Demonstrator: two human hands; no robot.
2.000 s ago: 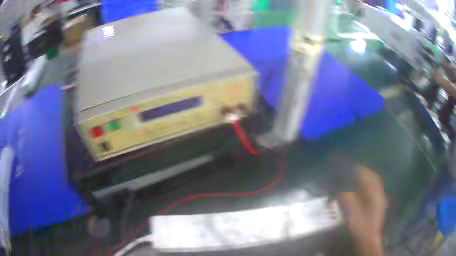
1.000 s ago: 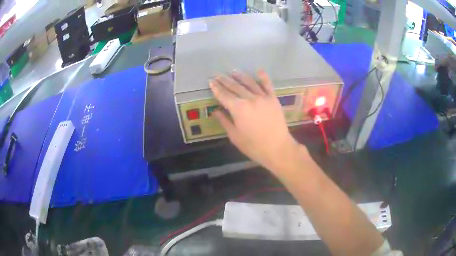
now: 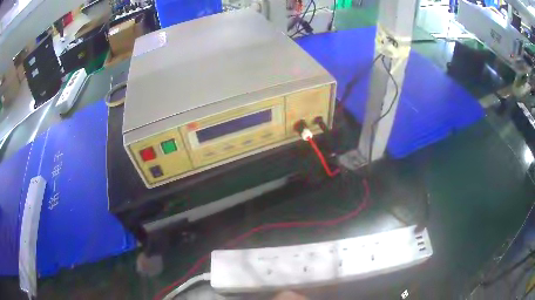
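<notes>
A white power strip [image 3: 322, 258] lies across the lower middle, outlets up, slots at its right end and a white cord [image 3: 188, 286] leaving its left end. A dark, thin thing touches or stands just behind the slotted end. The hipot tester [image 3: 234, 129] stands behind, its display dark, with a red lead [image 3: 320, 153] plugged in at front right. A small blurred patch of skin, seemingly my right hand [image 3: 288, 295], shows at the bottom edge below the strip; its fingers and grip are hidden. My left hand is out of the picture.
A white post [image 3: 384, 88] stands right of the tester. Blue sheets [image 3: 82, 176] lie left and right. Another power strip [image 3: 32, 234] lies at far left, one more [image 3: 73, 91] behind. A tan ring [image 3: 116, 95] is beside the tester. Boxes are at back left.
My right hand has left the tester's front buttons and dropped almost out of view. The red light at the tester's front right is off. The view has shifted.
</notes>
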